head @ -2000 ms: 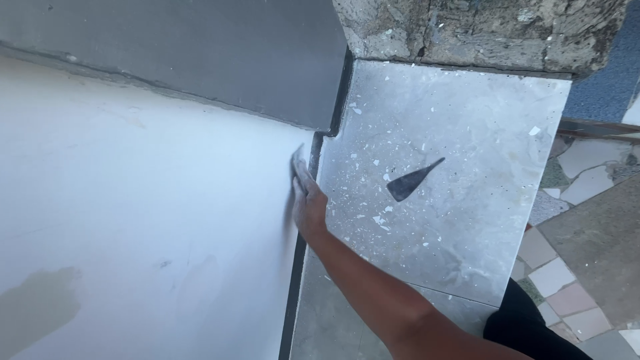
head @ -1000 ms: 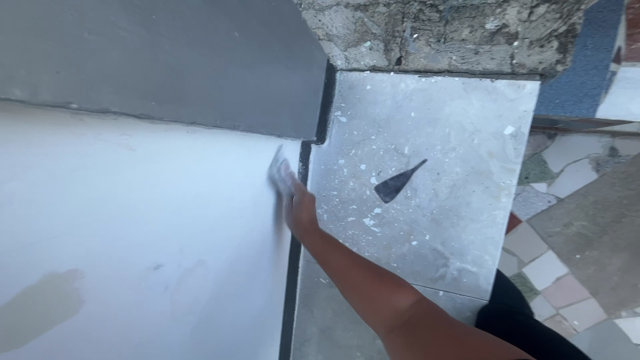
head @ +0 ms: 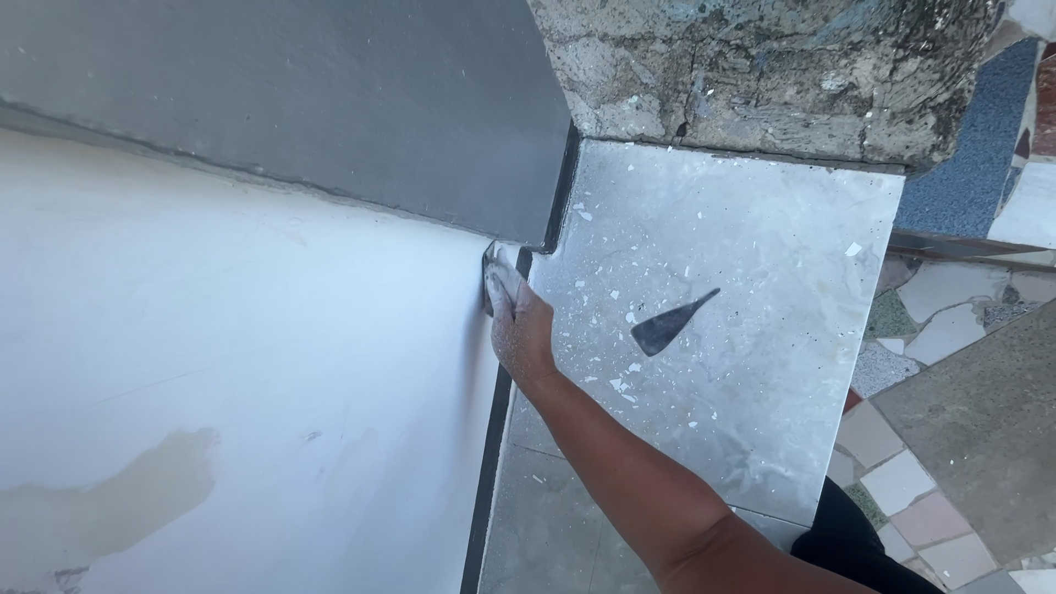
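My right hand (head: 518,318), dusted with white powder, presses a thin dark-edged pad (head: 487,285) against the white wall (head: 330,330). Its fingertips are at the inner corner where the white surface meets a grey painted surface (head: 346,99). A black strip (head: 487,470) runs along the foot of the wall beside my wrist. On the pale floor tile (head: 767,247), right of my hand, lies a dark, flat, wedge-shaped scraper blade (head: 664,328) with a narrow end. The pad's kind is mostly hidden by my fingers. My left hand is out of view.
White flakes and dust are scattered over the tile. A rough, worn concrete block (head: 742,74) borders it at the top. At the right, past the tile's edge, lies a broken-tile mosaic floor (head: 924,511). Dark clothing (head: 850,536) shows at the bottom right.
My right hand was blurred against the wall in the earlier frames. Compared with one second ago, its fingers are closer to the black strip. The scraper blade has stayed put on the tile.
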